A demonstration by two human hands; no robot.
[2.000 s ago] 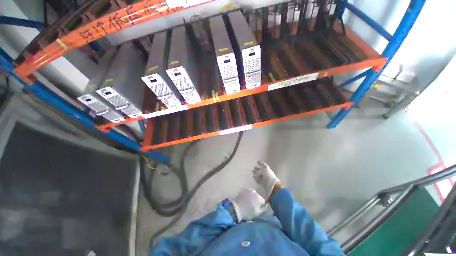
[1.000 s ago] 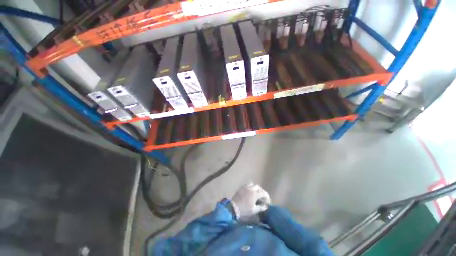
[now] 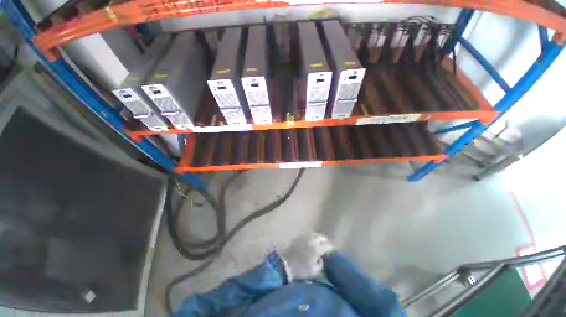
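Note:
My left hand, in a pale glove, is in front of my body at the bottom centre. My right hand is close against it, mostly hidden behind the left glove and the blue sleeve. The fingers of both hands are blurred, and I cannot tell whether they pinch the glove or anything else. Both hands are away from the rack. Several long grey power modules with perforated white fronts stand on edge, in pairs, on the rack's upper visible shelf.
The storage rack has orange beams and blue uprights. Black cables loop over the floor below it. A large dark panel is at the left. A trolley with a green mat and metal rail is at the lower right.
My hands were apart with the right glove showing clearly; now they are together and the right is mostly covered. The view has shifted, with the rack more level.

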